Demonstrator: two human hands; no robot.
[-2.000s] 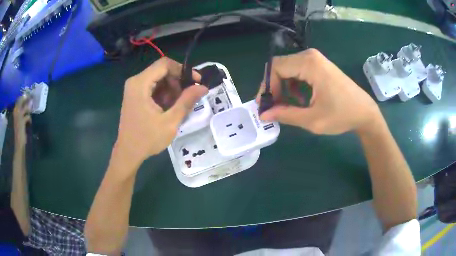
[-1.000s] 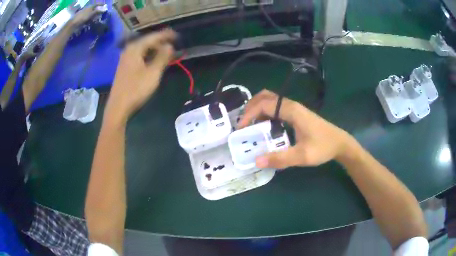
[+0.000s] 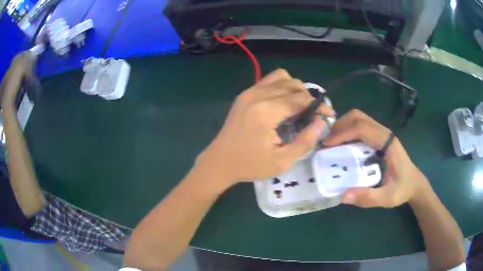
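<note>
The white test socket board [image 3: 288, 205] lies tilted on the dark green surface, partly covered by my hands. My right hand [image 3: 394, 177] grips a white socket adapter [image 3: 332, 170] over the board's right side, outlet face up. A black cable end [image 3: 377, 159] sits at the adapter's port end. My left hand [image 3: 254, 135] is closed around a dark object with a black grip [image 3: 299, 123], possibly a test lead, above the board's left part. Its tip is blurred. My left hand hides whatever lies under it, so the second adapter cannot be seen.
Two white adapters [image 3: 106, 78] lie at the left beside the blue surface [image 3: 151, 32]. More adapters [image 3: 467, 132] are at the right edge. A black stand [image 3: 286, 21] with a red wire [image 3: 253, 57] is behind the board. A neighbour's arm [image 3: 18, 143] reaches in at far left.
My left hand has come down from near the stand to the board with the dark object. My right hand still holds its adapter. The view has shifted, so the board appears further right.
</note>
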